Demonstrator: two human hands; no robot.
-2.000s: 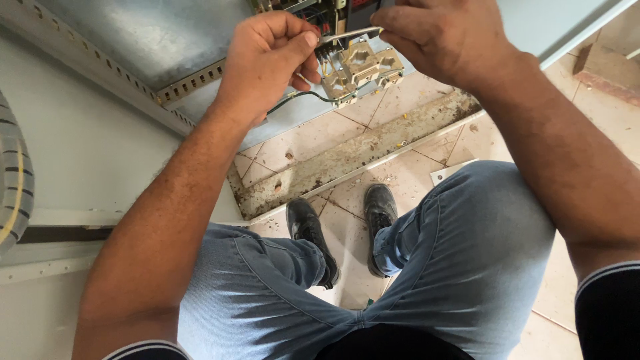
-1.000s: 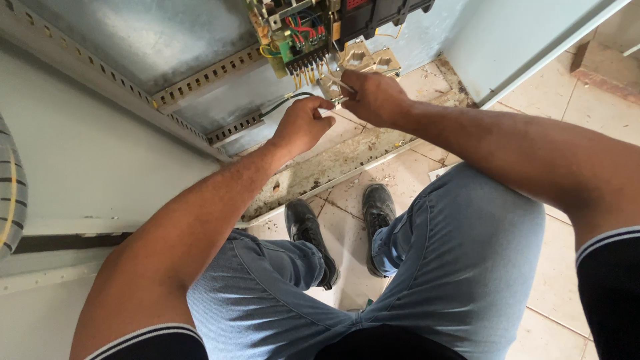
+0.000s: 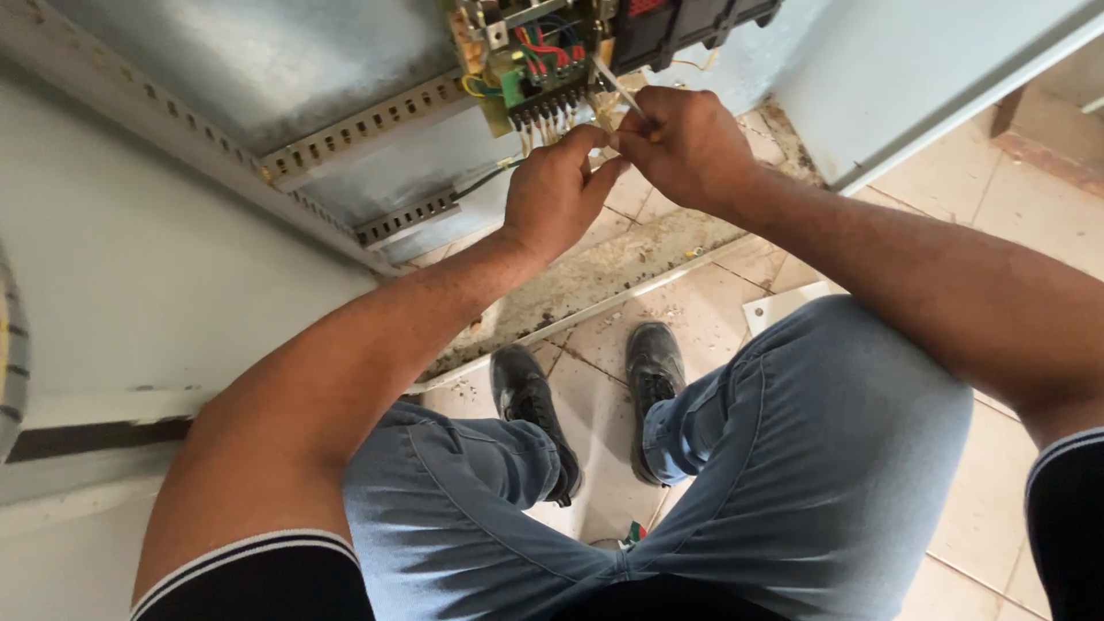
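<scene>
My right hand [image 3: 681,142] grips a slim metal tool [image 3: 623,89], likely a screwdriver, whose shaft points up and left toward the circuit board. Close beside it, my left hand [image 3: 561,185] has its fingertips near the wires below the terminal block; whether it pinches one cannot be told. The green circuit board [image 3: 513,90] carries red and blue wires [image 3: 552,53] and a dark terminal block [image 3: 552,105] with pale wires running down. Brass-coloured metal parts behind my fingers are mostly hidden. A black component housing [image 3: 681,34] sits right of the board.
Slotted metal rails [image 3: 366,125] cross the cabinet's back and side. The cabinet's dirty bottom edge [image 3: 604,272] runs between the board and my shoes [image 3: 528,397]. A corrugated conduit [image 3: 12,345] stands at the far left. A white plate [image 3: 780,306] lies by my knee on the tiles.
Two seconds ago both hands were raised with a slim tool between them, in front of the board. They have since come down below the terminal block, and the board shows more fully.
</scene>
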